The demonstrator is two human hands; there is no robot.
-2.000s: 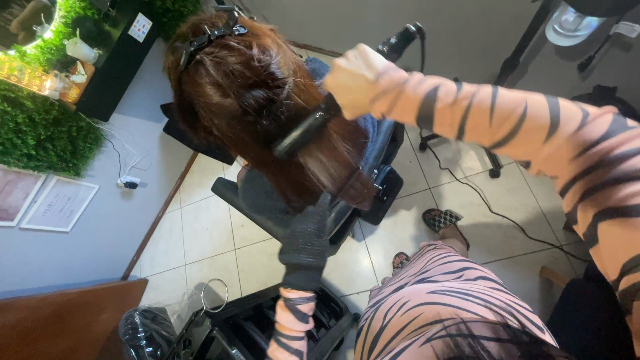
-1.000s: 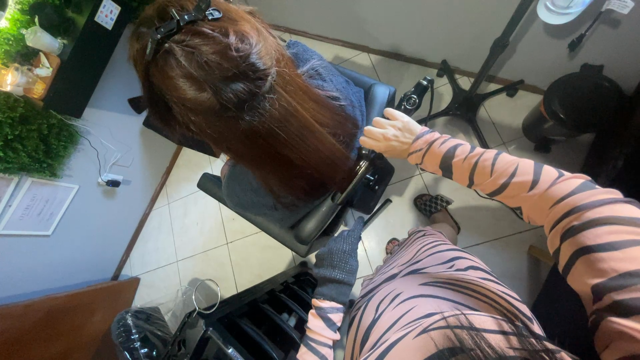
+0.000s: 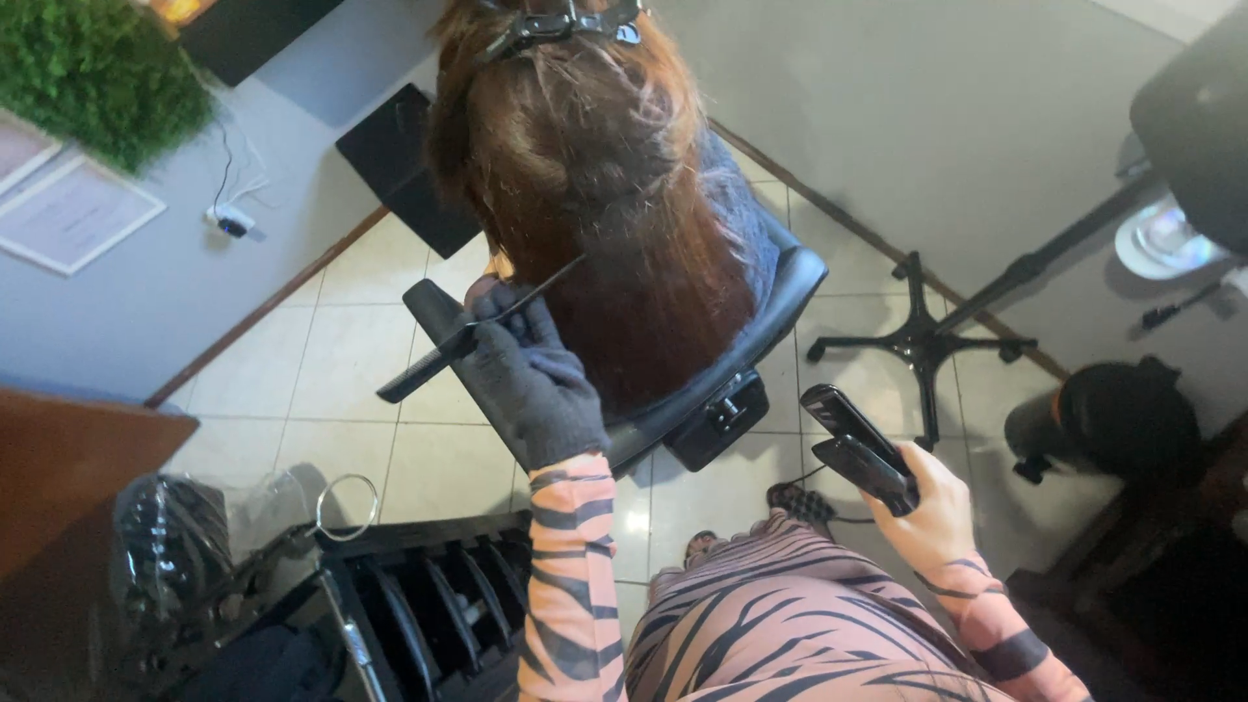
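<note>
A seated person's long reddish-brown hair [image 3: 624, 283] hangs over the back of a black salon chair [image 3: 801, 278], with black hair clips [image 3: 561, 27] on top of the head. My left hand [image 3: 536, 380], in a dark grey glove, grips a black tail comb [image 3: 429, 366]; its thin tail points toward the hair's left side. To the right, away from the hair, my right hand [image 3: 931, 507] holds a black flat iron [image 3: 863, 448] whose two plates stand apart.
A black trolley [image 3: 429, 526] with compartments stands at lower left beside a plastic-wrapped item [image 3: 175, 546]. A wheeled stand [image 3: 921, 336] and a black bin [image 3: 1121, 419] are at right. A wooden panel [image 3: 78, 478] juts in at far left.
My right hand has moved down and away from the hair with the flat iron. My left hand, lower near the hair ends before, is now at the hair's left side. The view has shifted.
</note>
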